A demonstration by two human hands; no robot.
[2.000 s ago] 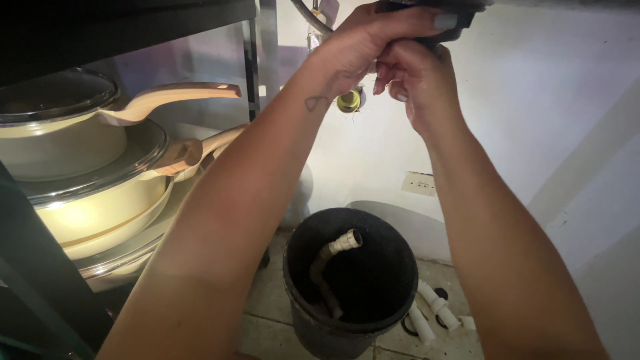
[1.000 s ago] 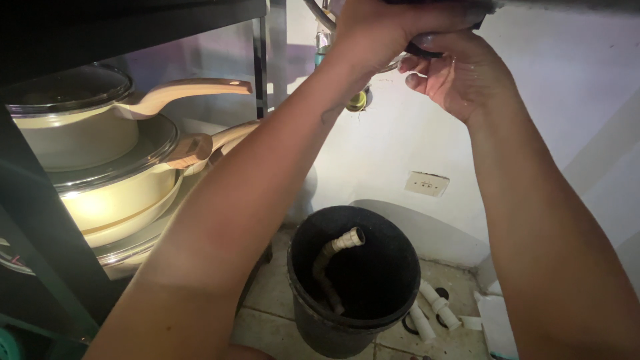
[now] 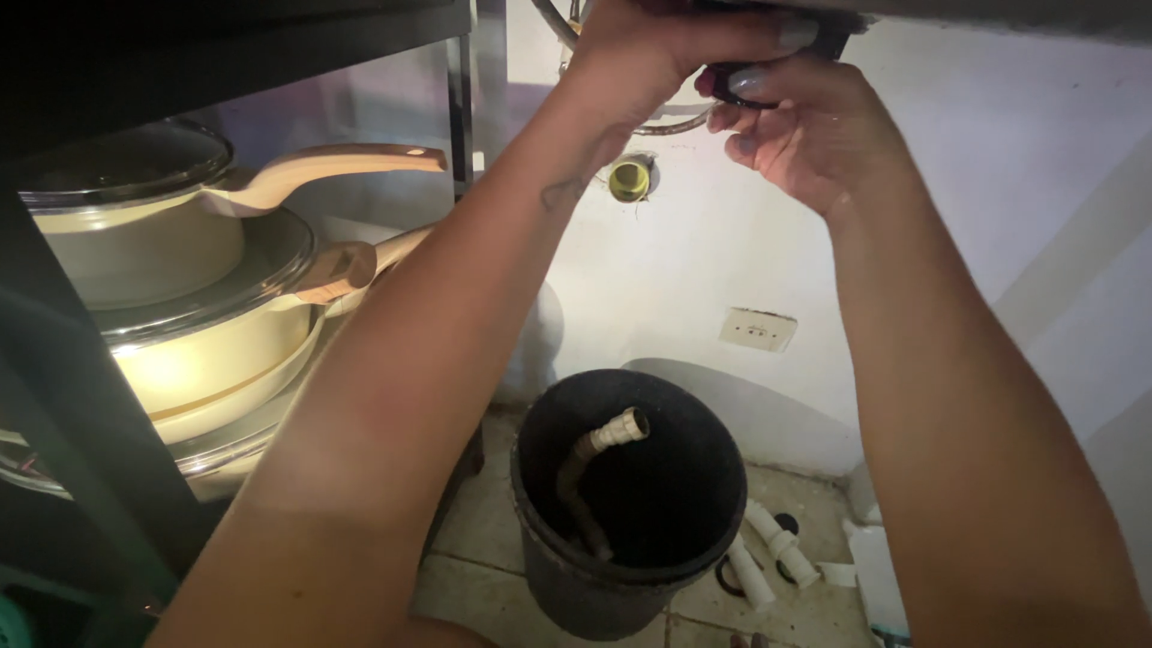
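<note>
At the top centre my left hand (image 3: 666,54) reaches up to the underside of a basin or counter and rests against a dark fitting (image 3: 832,43), its thumb pointing right. Just below it, my right hand (image 3: 801,126) pinches a black ring-shaped part (image 3: 742,88) between thumb and fingers. The top of the dark fitting is hidden by my left hand and the edge above. Behind the hands runs a thin flexible hose (image 3: 675,128). Below them a yellowish drain pipe opening (image 3: 629,180) sits in the white wall.
A black bucket (image 3: 576,585) holding a corrugated drain hose (image 3: 621,427) stands on the tiled floor. White plastic pipe pieces (image 3: 781,544) and black rings (image 3: 729,578) lie right of it. Lidded pots (image 3: 207,360) with wood-coloured handles fill the left rack. A wall outlet (image 3: 758,329) is behind.
My hands have stayed up at the fitting, shifting slightly. The black part in my right hand shows more clearly than two seconds ago.
</note>
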